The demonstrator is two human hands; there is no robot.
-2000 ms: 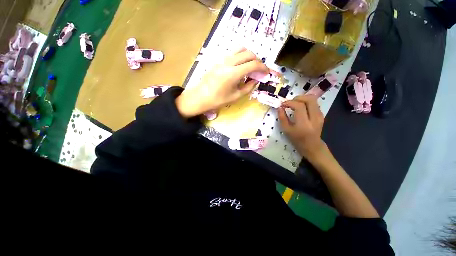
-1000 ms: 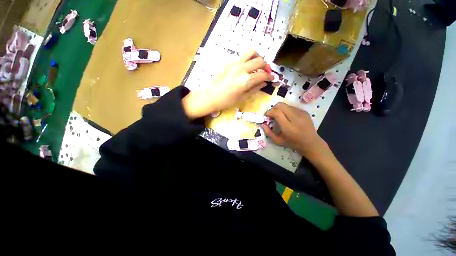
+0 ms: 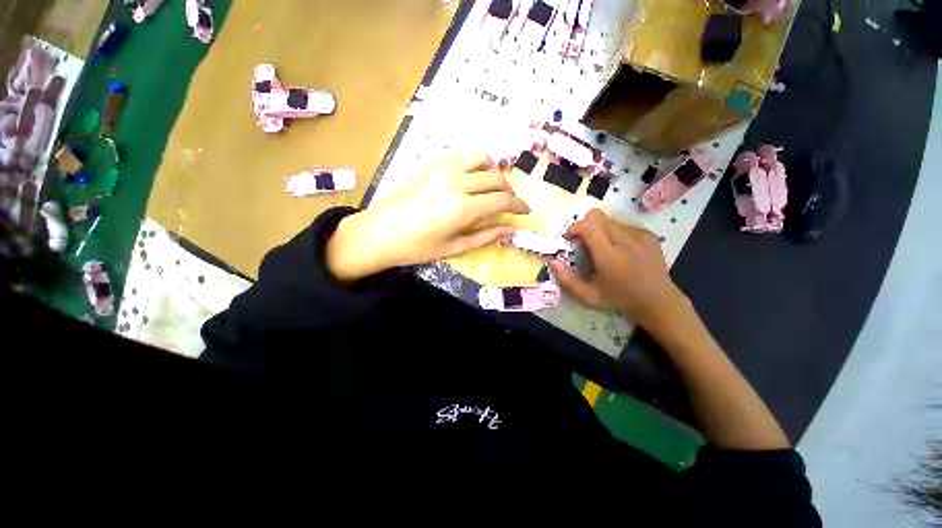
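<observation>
A white shell half (image 3: 539, 242) lies low over the yellow sheet (image 3: 496, 267), between my hands. My right hand (image 3: 620, 263) pinches its right end between thumb and fingers. My left hand (image 3: 439, 215) has its fingertips at its left end; whether they grip it is hard to tell. Just beyond are black square pads (image 3: 562, 177) and a thin pink curved part (image 3: 570, 147). A pink unit with a black rectangle (image 3: 520, 298) lies at the near edge of the sheet.
An open cardboard box (image 3: 690, 85) stands beyond my right hand, with a pink unit (image 3: 678, 182) before it. Paired pink units (image 3: 761, 189) and a black rounded object (image 3: 823, 196) are right. Pink units lie on the brown sheet (image 3: 222, 196) and green belt (image 3: 155, 93).
My left hand has moved nearer and left, away from the thin pink part, which now lies beyond the black pads. My right hand stays at the shell's right end. Belt items have shifted.
</observation>
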